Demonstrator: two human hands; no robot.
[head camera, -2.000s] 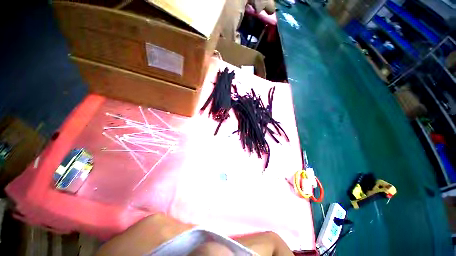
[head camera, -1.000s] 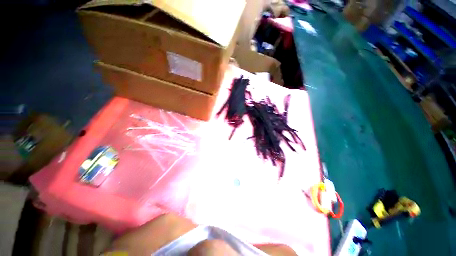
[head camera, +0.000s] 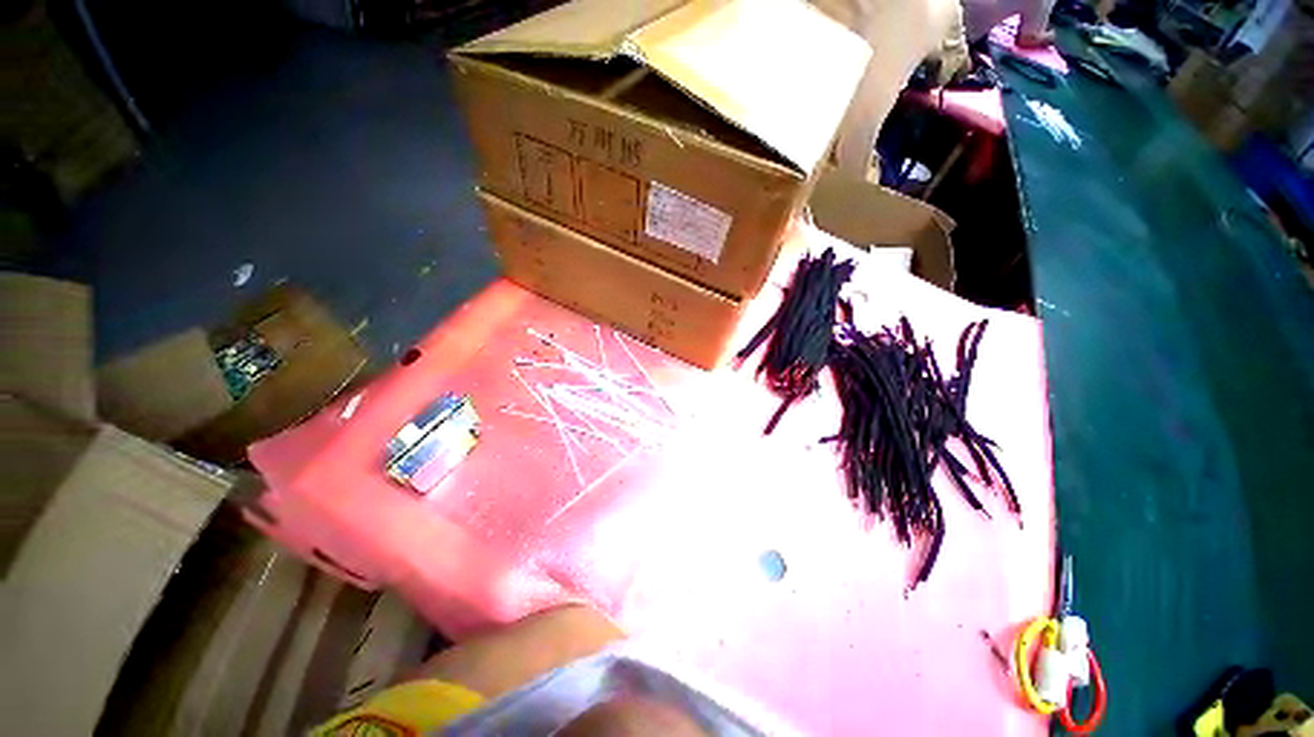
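Observation:
Neither hand shows; bare skin and a yellow cloth edge are cut off at the bottom. Dark thin leads (head camera: 896, 418) lie in loose, partly overlapping bundles on the red surface (head camera: 476, 540). Thin white strips (head camera: 594, 403) are scattered left of them. A small yellow and silver assembly (head camera: 434, 441) lies near the left edge. A small grey disc (head camera: 774, 566) lies flat in the bright area. Scissors (head camera: 1040, 670) with yellow and red-orange loops lie at the seam with the green bench.
Stacked brown cartons (head camera: 598, 187) stand at the back of the red surface, the top one with flaps raised. Open cartons (head camera: 123, 533) are at the left, one holding green boards (head camera: 248, 363). The green bench (head camera: 1153, 374) runs along the right; a yellow and black tool (head camera: 1254, 711) is cut off.
The view has swung left, so everything sits further right in the picture. More floor and open cartons show at left. The power strip has left the picture. No object has visibly moved.

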